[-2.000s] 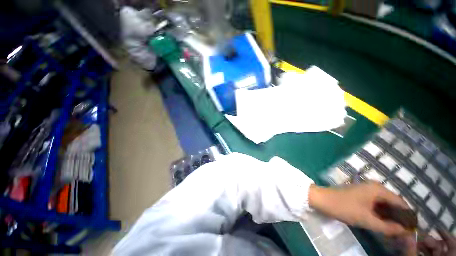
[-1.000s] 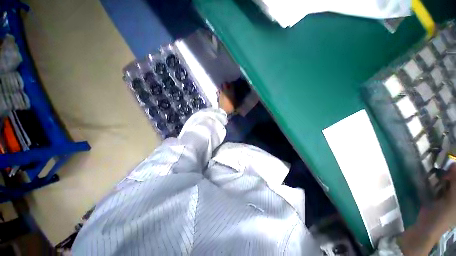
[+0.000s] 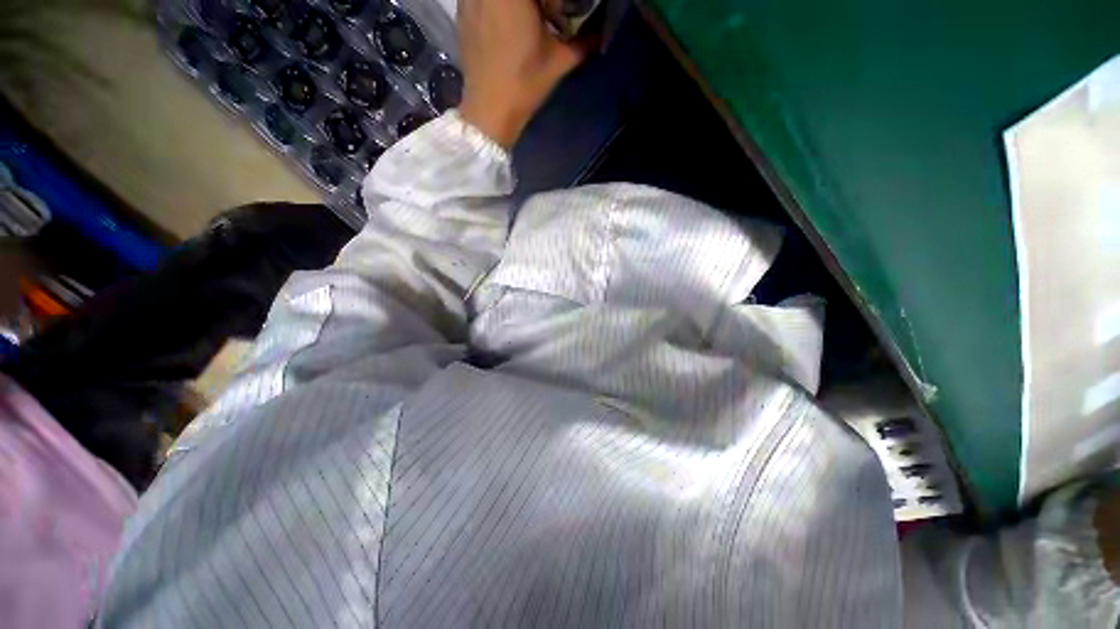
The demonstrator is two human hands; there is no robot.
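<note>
My left hand [image 3: 510,62] is at the top, cut off by the picture's edge, beside a clear tray [image 3: 276,123] with black round parts in rows. A small shiny thing shows at its fingertips, too unclear to name or to tell whether it is held. The white liner sheet [image 3: 1056,307] with faint rectangles lies on the green bench at right. Of my right arm only the sleeve and a dark sliver of my right hand [image 3: 1112,528] show at the lower right edge; its fingers are out of the picture.
The green bench's edge [image 3: 805,215] runs diagonally beside my striped smock. A white sheet with small black parts [image 3: 911,461] is below the bench edge. Another person's pink garment [image 3: 49,516] is at lower left, near dark cloth [image 3: 160,332]. Blue rack parts [image 3: 92,203] stand at left.
The view has swung down and to the right, onto my smock. The round-part tray and my left hand now show larger at the top. The blister tray and loose paper have left view.
</note>
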